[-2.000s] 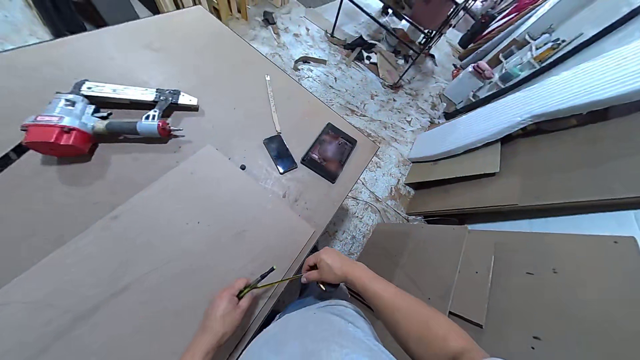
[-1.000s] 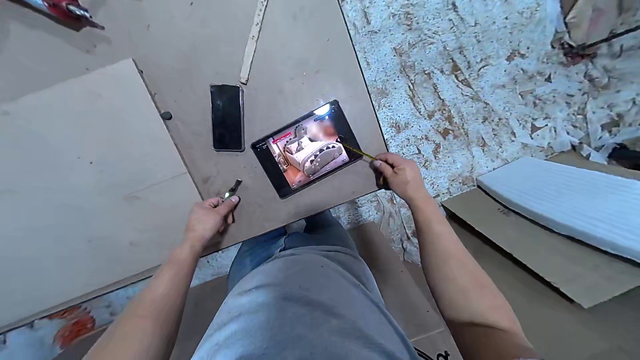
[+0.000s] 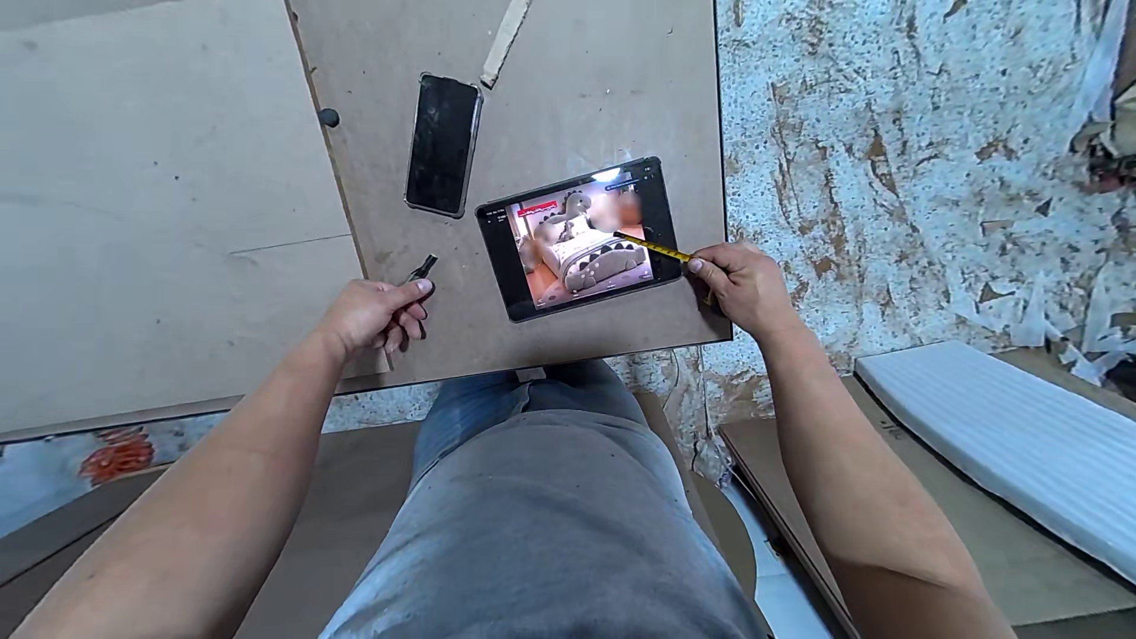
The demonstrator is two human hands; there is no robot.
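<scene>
My right hand (image 3: 741, 282) grips a tape measure, and its yellow blade (image 3: 655, 248) reaches out over a tablet (image 3: 493, 257). The tablet lies slightly tilted on the board-topped table and shows a picture of a bed with a dinosaur shape. My left hand (image 3: 382, 315) pinches a small dark pen-like tool (image 3: 424, 266) between thumb and fingers, left of the tablet. A smartphone (image 3: 442, 145) with a dark screen lies beyond that hand. Most of the tape's case is hidden by my right hand.
A large flat board (image 3: 169, 204) with a pencil line rests on the table at left, a small dark knob (image 3: 329, 117) by its edge. A wooden strip (image 3: 508, 43) lies past the phone. White foam (image 3: 1003, 435) and cardboard are at lower right, beyond the table edge.
The view has moved in over the tablet. My hands, close together two seconds ago, are now apart on either side of it. The tape blade points further into the picture than one second ago.
</scene>
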